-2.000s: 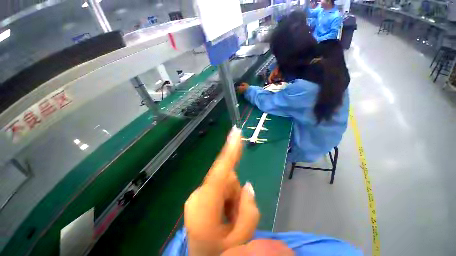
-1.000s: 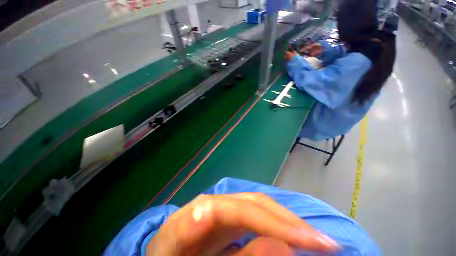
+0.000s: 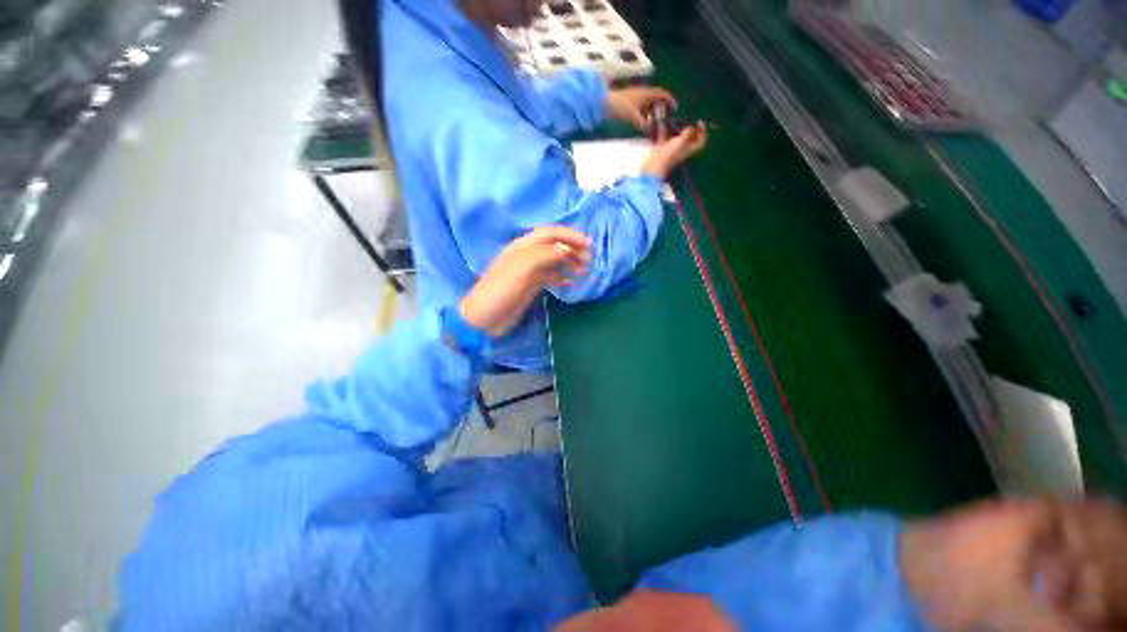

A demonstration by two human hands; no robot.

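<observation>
My left hand (image 3: 529, 278) is raised left of centre, beside the neighbour's sleeve and above the near bench edge. Its fingers are loosely curled, with a blue strap at the wrist. No object shows in it, but the inside of the hand is hidden. My right hand (image 3: 1020, 565) is low at the right, strongly blurred and partly cut off by the picture's edge. A small purple-white glint shows among its fingers; whether it holds a thing cannot be told.
A neighbour in a blue smock (image 3: 488, 148) holds a small dark unit (image 3: 661, 120) near a white tray (image 3: 587, 40). Beyond the red lines lies the green conveyor (image 3: 816, 333). Its rail bears a pale sheet (image 3: 1041, 432), crumpled clear plastic (image 3: 937, 309) and a white block (image 3: 873, 194).
The view has swung far to the left, onto another neighbour. Two of my hands now show, apart, where one large hand showed near the centre before. The branched white fixture is out of view.
</observation>
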